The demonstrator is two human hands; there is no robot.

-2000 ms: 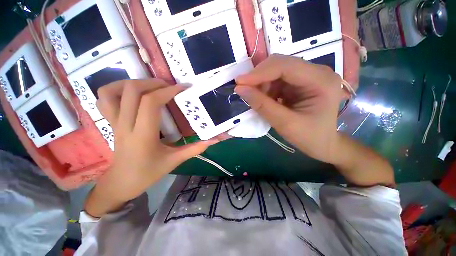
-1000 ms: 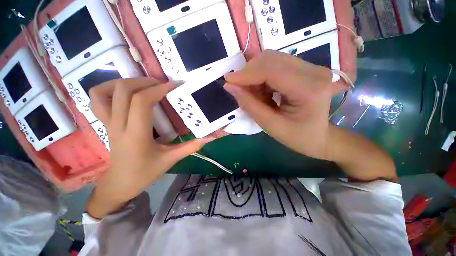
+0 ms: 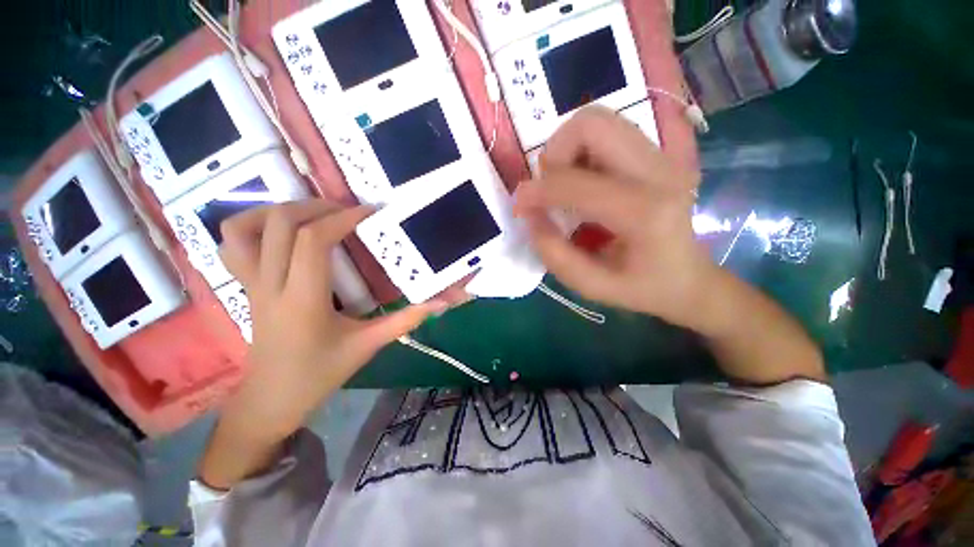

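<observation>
A white screen unit [image 3: 397,256] with a dark screen and small round buttons lies at the near end of a row on the pink-red foam tray [image 3: 176,369]. My left hand [image 3: 294,283] is at its left side, with a finger at its upper left corner and the thumb at its near edge. My right hand [image 3: 625,219] is just right of the unit, fingertips pinched together. A white cloth [image 3: 507,262] shows under its fingers, beside the unit's right edge. The palm side of my right hand is partly hidden.
More white units [image 3: 187,128] lie in rows on the tray, with pale cords [image 3: 256,91] between them. A bottle with a metal cap [image 3: 748,64] stands at the upper right. Loose straps [image 3: 886,219] and a white scrap [image 3: 940,288] lie on the green mat at right.
My right fingertips have moved off the screen to the unit's right side, and the whole screen now shows. The view has shifted. My left hand stays at the unit's edges.
</observation>
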